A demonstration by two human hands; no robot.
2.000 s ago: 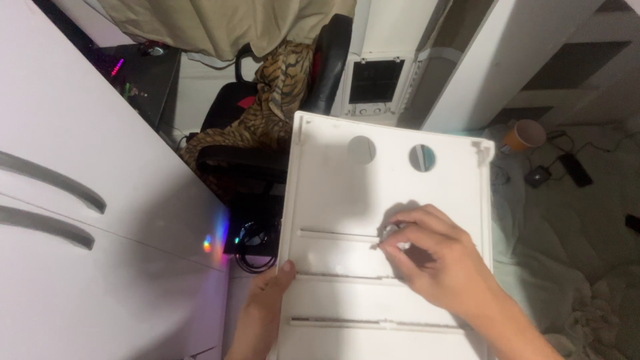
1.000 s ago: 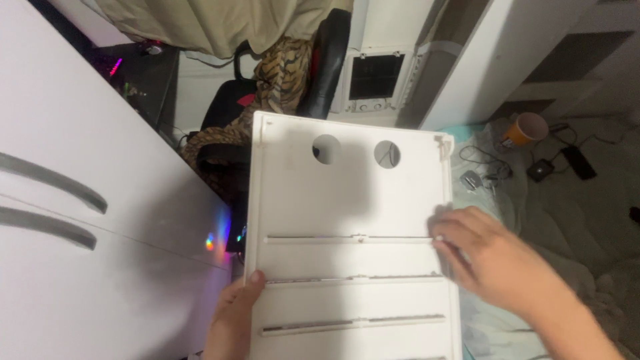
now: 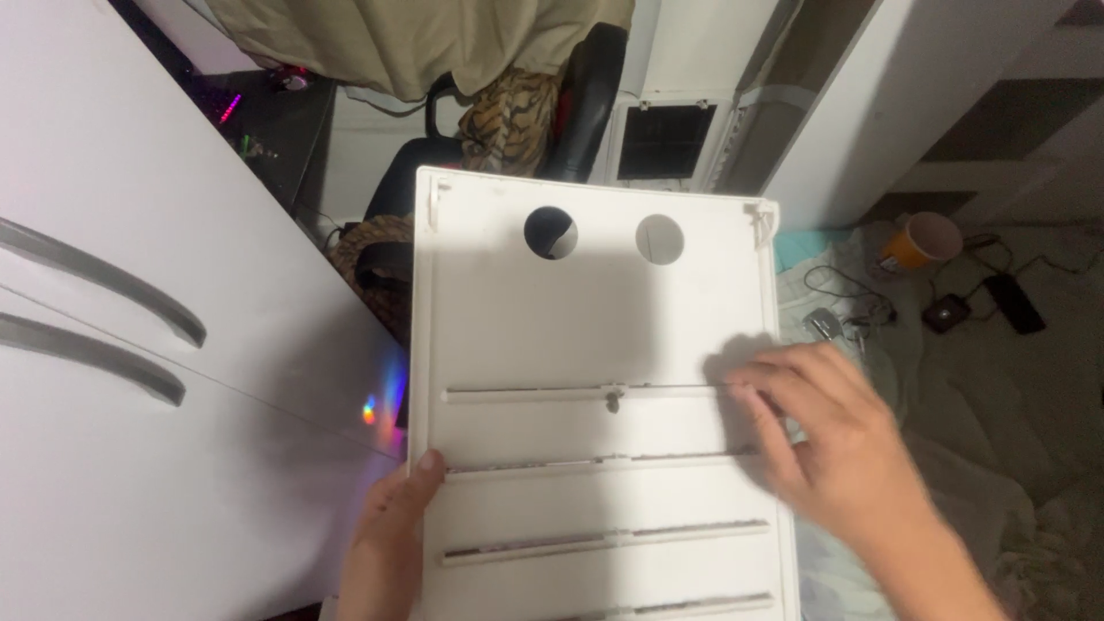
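A white plastic panel [image 3: 535,319] with two round holes near its top and several long slots across it stands in front of me. My left hand [image 3: 392,526] grips its left edge, thumb on the near face. My right hand [image 3: 815,423] is at the right end of the uppermost slot, thumb and fingertips close together; whether something small is between them cannot be told. A small dark bit [image 3: 614,398] shows at the middle of that slot. The panel's lower end is out of view.
At the left is a white cabinet door [image 3: 172,448] with grey handles [image 3: 103,276]. Behind the panel stands a black chair [image 3: 595,103] with a tiger-striped cloth [image 3: 509,116]. At right, an orange cup [image 3: 921,241], cables and a black device [image 3: 1013,304] lie on rumpled fabric [image 3: 992,414].
Two seconds ago my right hand was near the middle of the uppermost slot; it is now at the slot's right end. The panel has shifted in view, with my left hand still on its edge.
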